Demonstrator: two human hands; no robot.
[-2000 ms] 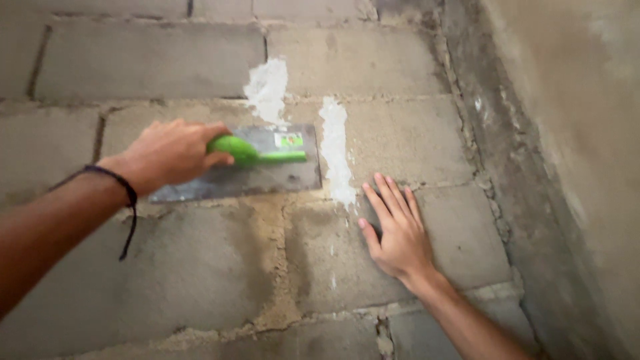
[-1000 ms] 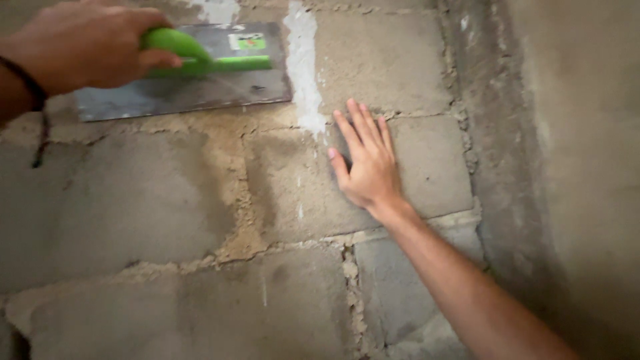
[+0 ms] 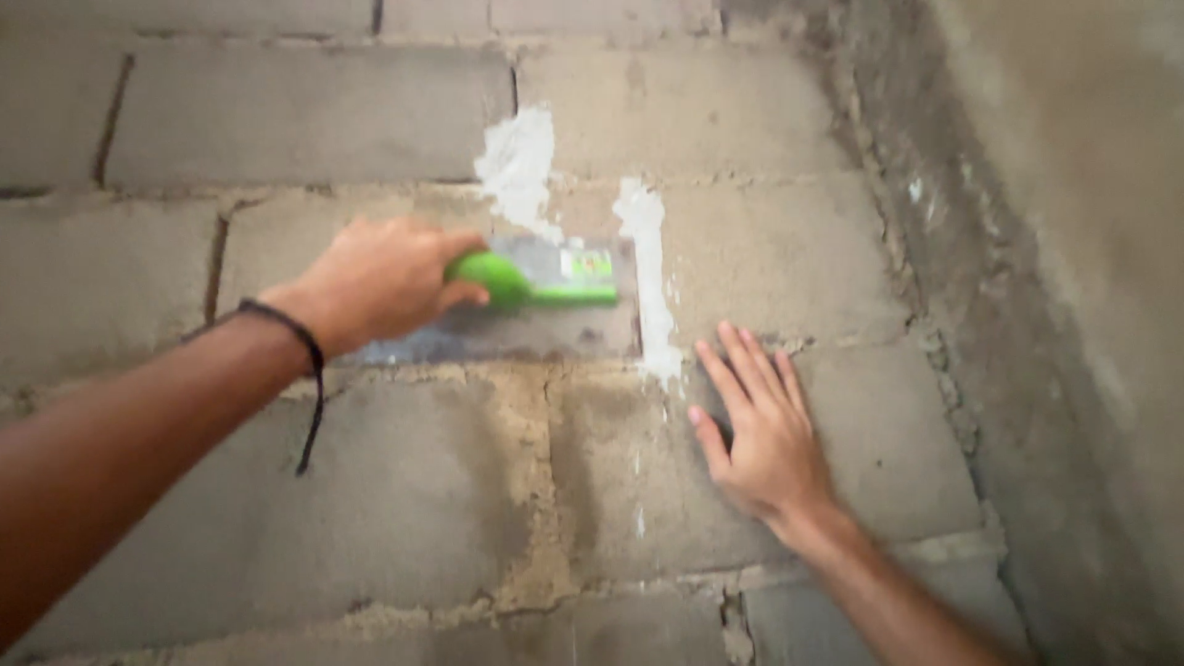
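Note:
My left hand (image 3: 398,277), with a dark cord around its wrist, grips the green handle of a rectangular steel plastering trowel (image 3: 573,328). The trowel's blade lies along the block wall (image 3: 351,499). Just past the blade's right end runs a narrow vertical strip of white plaster (image 3: 655,277). Above the blade, a wider white plaster patch (image 3: 520,166) covers part of a joint. My right hand (image 3: 768,425) rests with spread fingers on the wall, below and right of the strip, and holds nothing.
A rough, stained concrete edge (image 3: 1008,305) slopes down along the right side, beside a smoother wall surface (image 3: 1091,120). Mortar joints (image 3: 536,518) between the blocks are uneven, with gaps in places.
The view dipped, then came back up. Against the wall, the trowel in my left hand stays close to the left side of the white strip. My right hand remains on the wall.

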